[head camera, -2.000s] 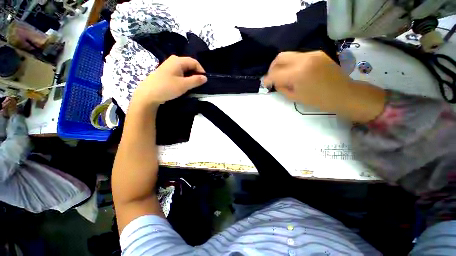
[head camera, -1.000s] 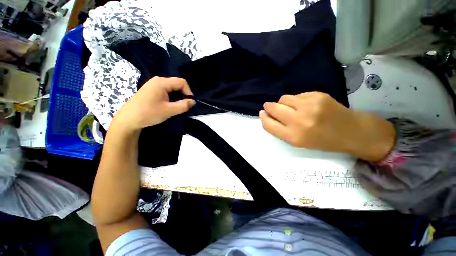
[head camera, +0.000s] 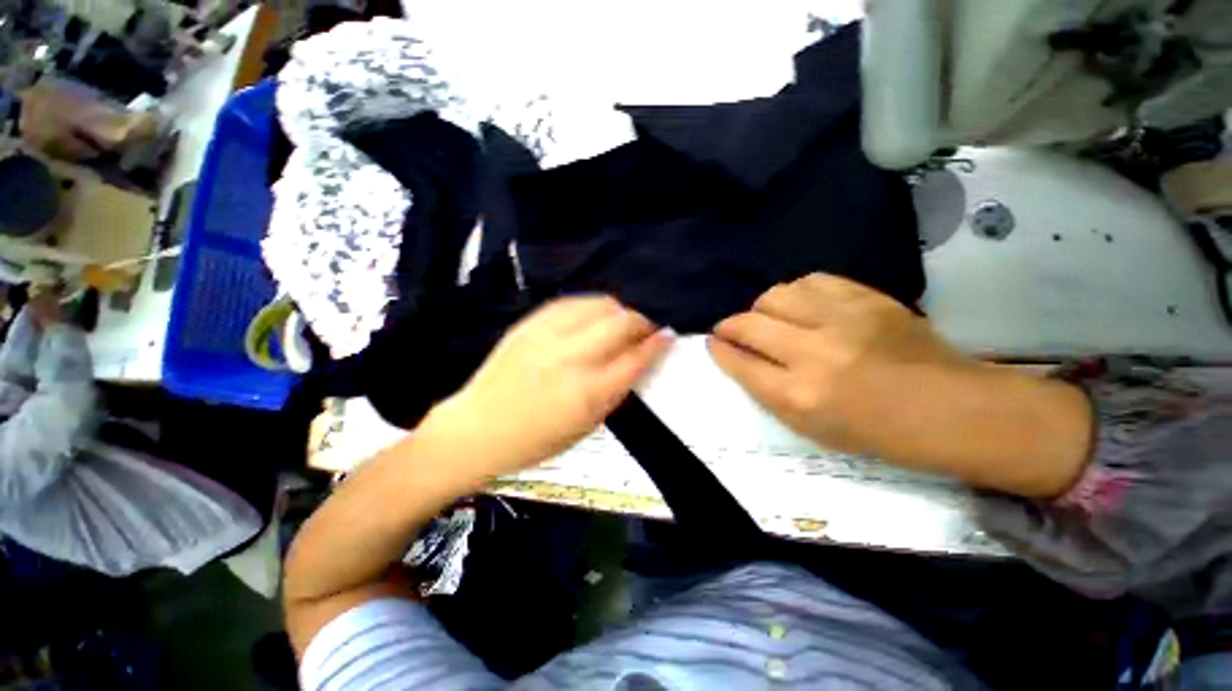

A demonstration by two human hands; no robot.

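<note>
A black fabric panel (head camera: 730,223) lies across the sewing table, joined or next to a white and black patterned panel (head camera: 338,223) on its left. My left hand (head camera: 574,365) pinches the near edge of the black fabric with thumb and fingertips. My right hand (head camera: 824,358) pinches the same edge just to the right, the two sets of fingertips close together. A narrow black strip (head camera: 682,473) runs from under my left hand over the table's front edge towards my lap.
The pale sewing machine head (head camera: 1013,81) stands at upper right, with a round metal disc (head camera: 993,219) in its bed. A blue plastic basket (head camera: 230,290) with a yellow-green ring (head camera: 274,335) is at left. Another person's sleeve (head camera: 95,473) shows at far left. The table's wood edge (head camera: 581,497) runs in front.
My left hand has moved right along the fabric edge, close to my right hand. The black cloth at left has shifted and bunched. The shears at right are out of view.
</note>
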